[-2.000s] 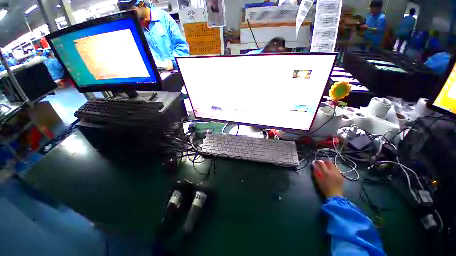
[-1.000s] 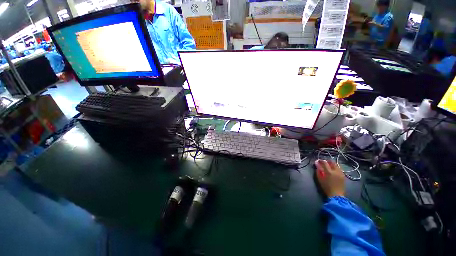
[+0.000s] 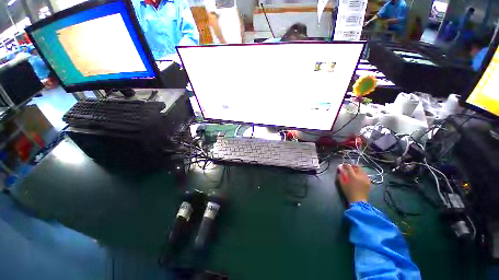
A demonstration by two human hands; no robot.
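My right hand (image 3: 354, 184) lies over a small mouse (image 3: 342, 170) on the dark green bench, right of the grey keyboard (image 3: 265, 152). The mouse glows red and is mostly hidden under the fingers. The middle monitor (image 3: 268, 85) stands behind the keyboard and shows a mostly white page. My left hand is not in view.
Two black cylinders with pale bands (image 3: 207, 221) lie at the bench front. Tangled cables (image 3: 377, 164) and adapters lie right of my hand. The left monitor (image 3: 98, 46) stands behind a black keyboard (image 3: 112, 115). A yellow flower ornament (image 3: 365, 86) stands behind the cables. People in blue are beyond.
The view has shifted, so the monitors and bench sit slightly higher and further left. My right hand stays on the mouse. The person behind the left monitor has changed pose.
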